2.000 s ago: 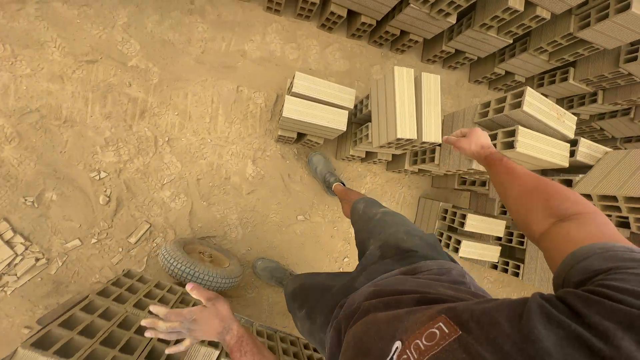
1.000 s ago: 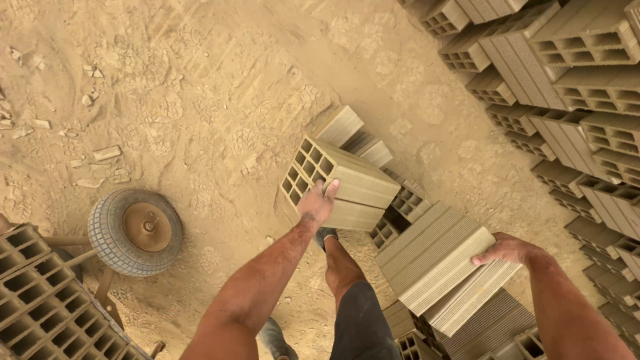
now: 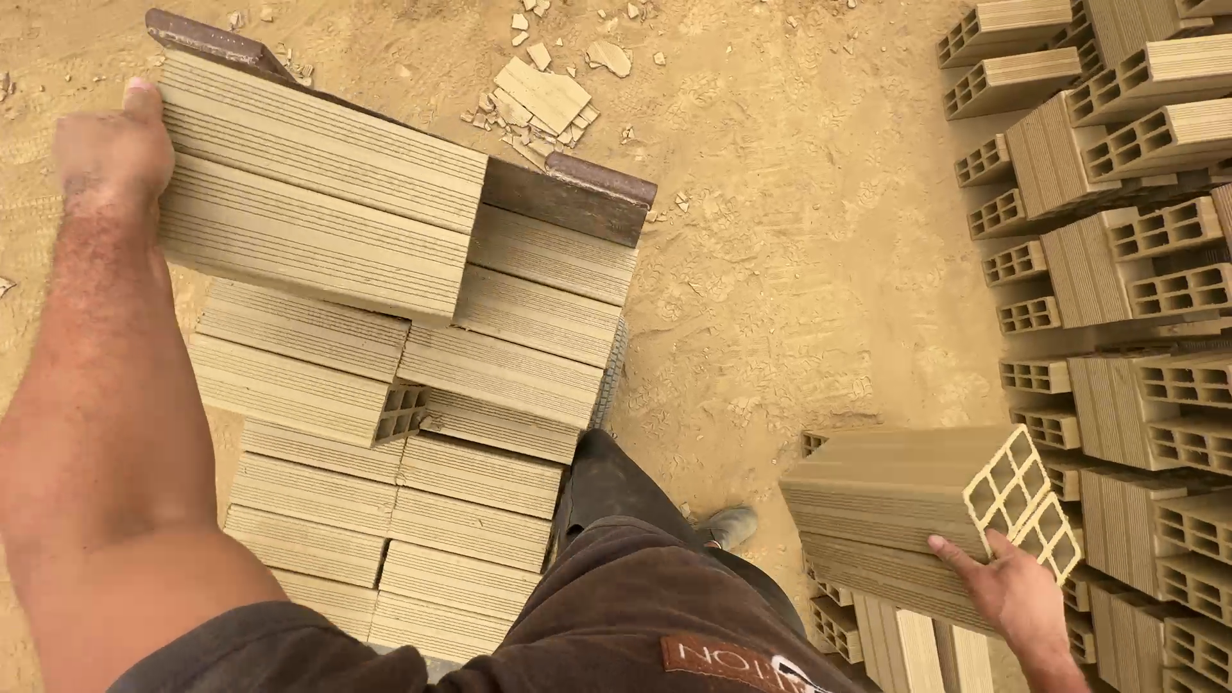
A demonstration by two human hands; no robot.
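My left hand grips the far left end of two hollow clay bricks lying side by side, its thumb at their top corner. They rest on, or just above, the stack of ribbed bricks on the cart, whose dark metal end plate stands behind them. Low at the right, my right hand holds the open-celled end of another pair of hollow bricks, thumb on the ribbed side. That pair is tilted over a low brick pile. The fingers of both hands are partly hidden.
Rows of stacked hollow bricks line the right side. Broken brick pieces lie on the sandy ground beyond the cart. Part of a tyre shows beside the cart's stack, and my shoe stands between cart and pile.
My left hand has moved from the low brick pile to the cart's stack, with bricks in its grip. My right hand now grips a pair's open-celled end. The view has swung widely.
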